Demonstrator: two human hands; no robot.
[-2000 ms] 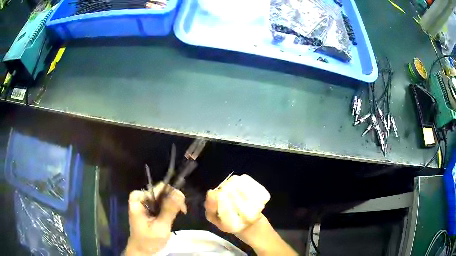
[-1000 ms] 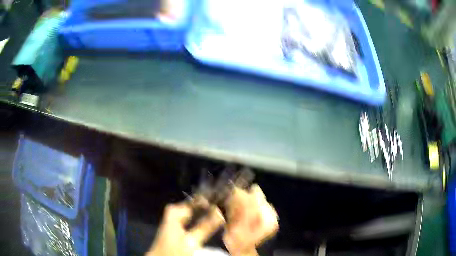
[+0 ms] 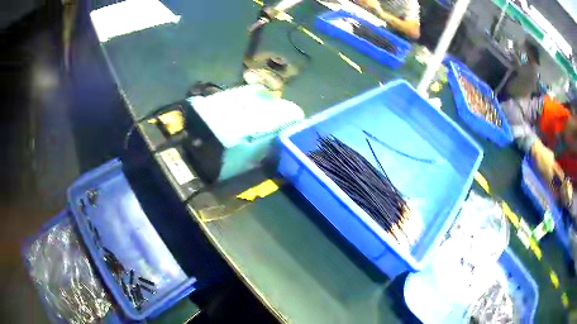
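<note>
Neither of my hands is in the picture. Nearest in front of me, a deep blue bin (image 3: 347,216) stands on the green bench. A bundle of thin black cables (image 3: 357,180) lies in it, with coppery and pale ends towards the near right corner. One black cable lies apart from the bundle on the bin floor. A shallow blue tray (image 3: 526,288) with a white bag (image 3: 452,266) and clear bags on it shows at the lower right, cut off by the picture's edge.
A teal box-shaped unit (image 3: 243,126) stands left of the bin near the bench edge. Lower blue bins (image 3: 136,218) with small black parts and bagged silvery parts are at lower left. Other people's arms (image 3: 395,19) and further blue bins (image 3: 364,39) are across the bench.
The view has swung left and tilted, so the cable bin is now central. My hands, which held the black cables at the bench edge, have left the picture. The plugged cables are out of view.
</note>
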